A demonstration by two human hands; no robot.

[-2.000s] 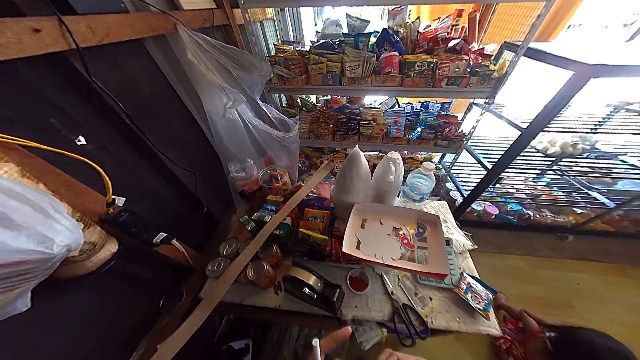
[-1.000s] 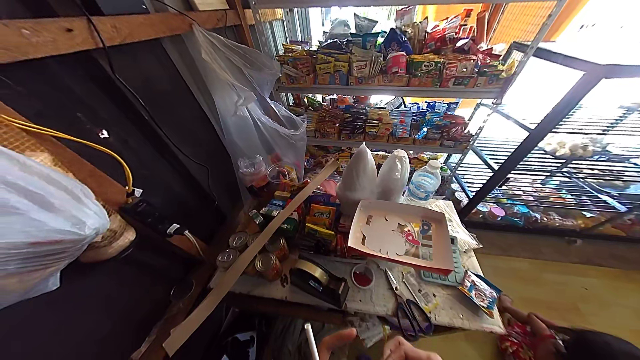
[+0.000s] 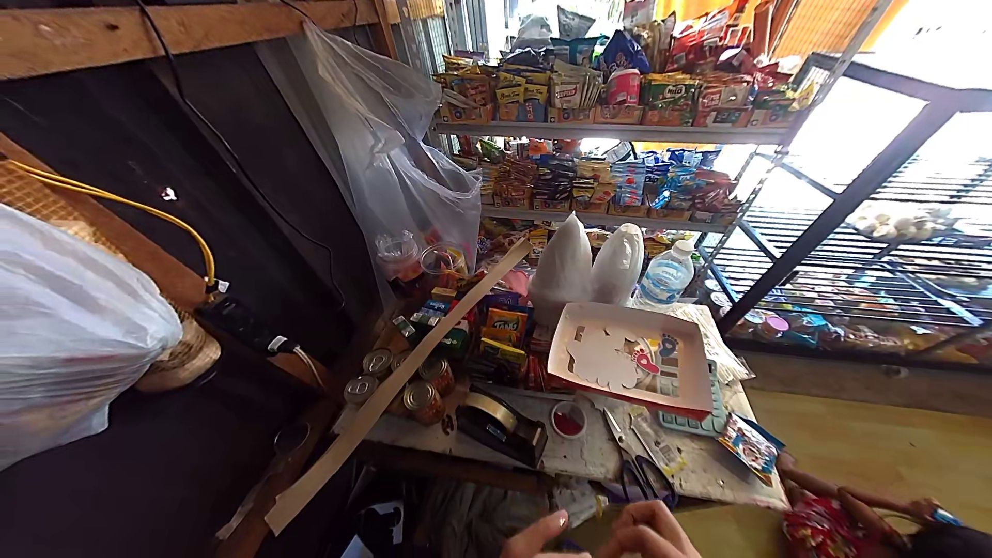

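My left hand [image 3: 536, 536] is at the bottom edge, one finger pointing up and the rest cut off. Close on its right, my right hand [image 3: 649, 532] has bent fingers. Nothing held shows in either hand, but their lower parts are hidden. Scissors with dark handles [image 3: 647, 477] lie just above my right hand on the worn table [image 3: 577, 465]. Left of them are a round container with red contents [image 3: 568, 419] and a black tape dispenser [image 3: 502, 422]. A shallow cardboard box [image 3: 558, 360] with paper cutouts [image 3: 604, 360] rests partly over a pale green calculator [image 3: 686, 422].
A long cardboard strip [image 3: 399, 380] slants past food cans [image 3: 423, 401]. Two filled white bags [image 3: 563, 267] and a water bottle [image 3: 666, 273] stand behind the box. Shelves [image 3: 620, 133] hold sachets. Another person's arm [image 3: 810, 482] is near a snack packet [image 3: 750, 447] at the table's right corner.
The thin white stick-like thing beside my left hand one second ago is out of sight. More of the other person's arms shows at the lower right.
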